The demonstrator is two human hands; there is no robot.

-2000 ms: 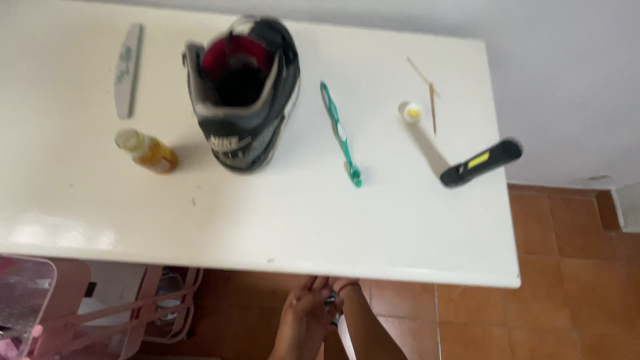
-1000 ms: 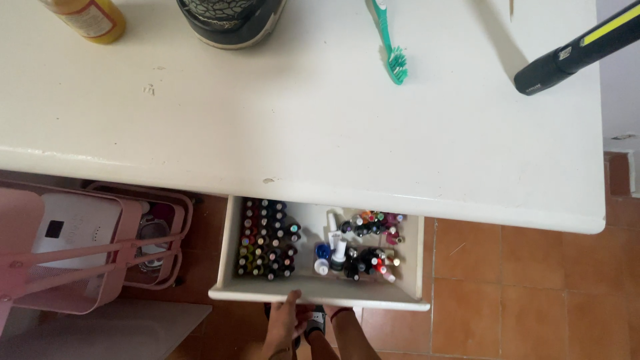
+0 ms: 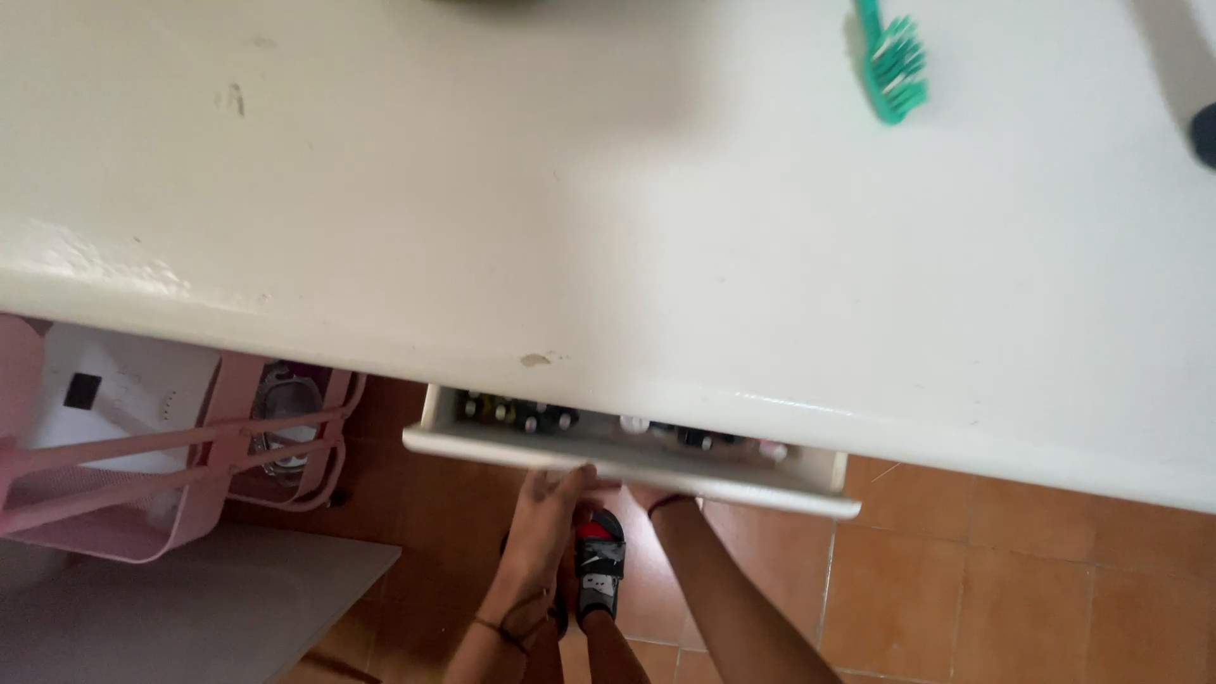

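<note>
A white drawer [image 3: 617, 463] stands partly open under the table's front edge, with the caps of several small bottles [image 3: 518, 414] showing inside. My left hand [image 3: 556, 503] is at the drawer's front panel, left of its middle, fingertips near the panel's top edge. Just right of it, my right hand [image 3: 654, 494] is against the underside of the same panel, its fingers mostly hidden. Whether either hand grips the drawer cannot be made out. On the white table [image 3: 608, 237] lies a green toothbrush [image 3: 893, 71], its head toward me.
The dark end of a flashlight [image 3: 1205, 135] shows at the right edge. A pink cart [image 3: 114, 508] holding a white object [image 3: 123, 389] stands at lower left, beside a grey panel [image 3: 209, 608]. Below the hands are feet in sandals [image 3: 600, 556] on a tiled floor [image 3: 912, 570].
The drawer was out of sight at first, then stood far open a second ago, and is now much further in. Both hands have stayed at its front. The view has moved closer to the table.
</note>
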